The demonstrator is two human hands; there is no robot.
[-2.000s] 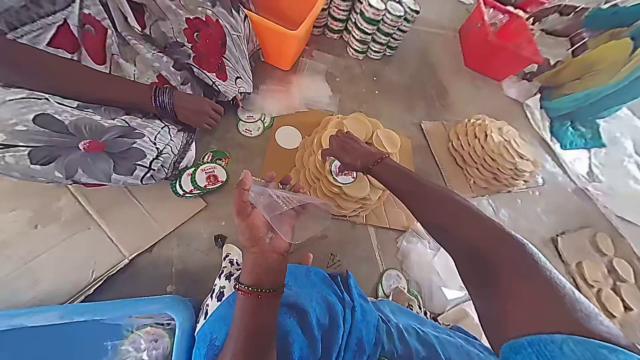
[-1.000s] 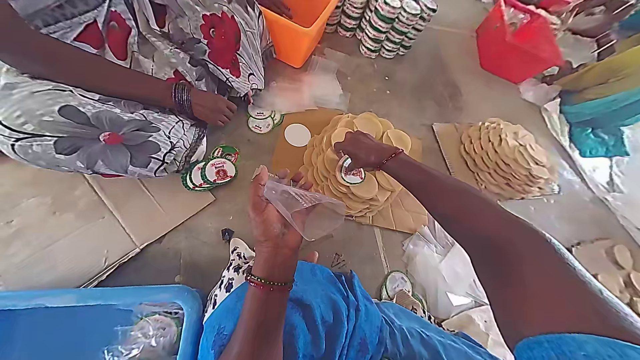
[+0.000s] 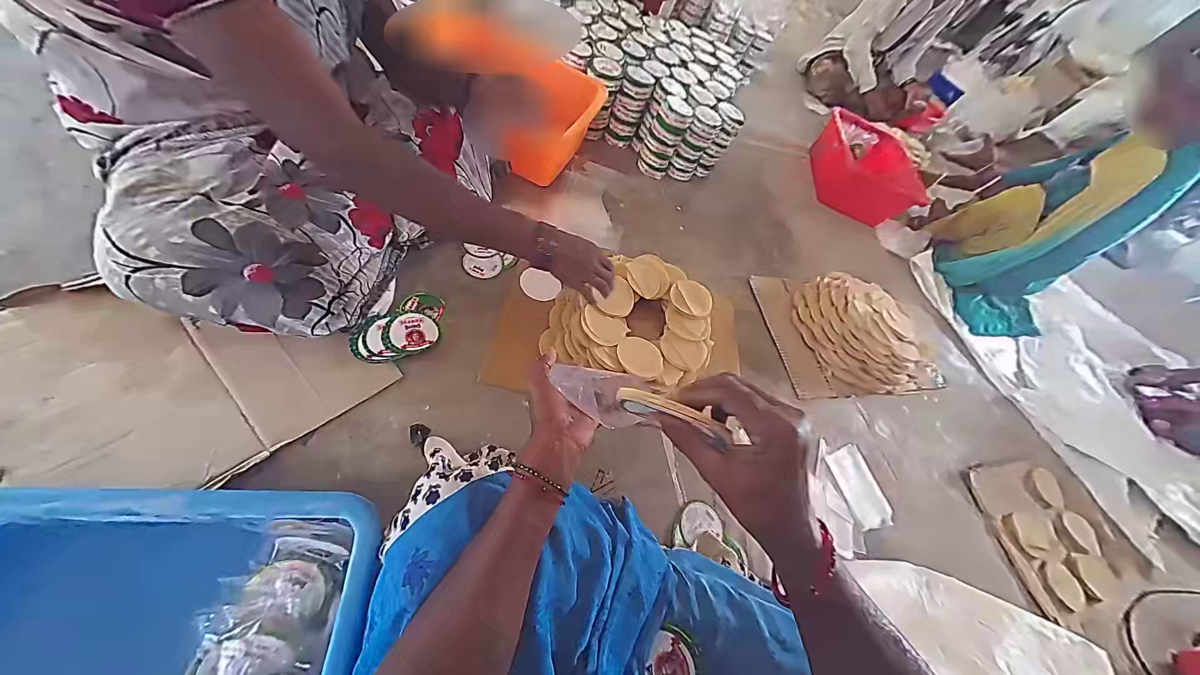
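Observation:
My left hand [image 3: 562, 417] holds a clear plastic bag [image 3: 595, 394] by its edge. In my right hand [image 3: 745, 441] is a stack of thin round tan discs [image 3: 661, 405], its front end at or inside the bag's mouth; a printed label seems to lie against the stack. Beyond my hands, a ring-shaped heap of the same discs [image 3: 640, 356] rests on brown cardboard [image 3: 516, 361]. A co-worker's hand [image 3: 583, 267] touches the heap's far left side. A plain white disc [image 3: 540, 284] lies on the cardboard's far left corner.
A blue tub [image 3: 361, 525] with bagged packs stands at the lower left. Round printed labels [image 3: 412, 333] lie left of the heap. Another disc pile [image 3: 858, 328] sits on cardboard at the right. Farther off are an orange container [image 3: 562, 122], stacked printed rounds [image 3: 670, 122] and a red container [image 3: 862, 169].
My right hand has come from the heap to the bag with a stack of discs. The co-worker's hand has reached over to the heap. The view has tilted up.

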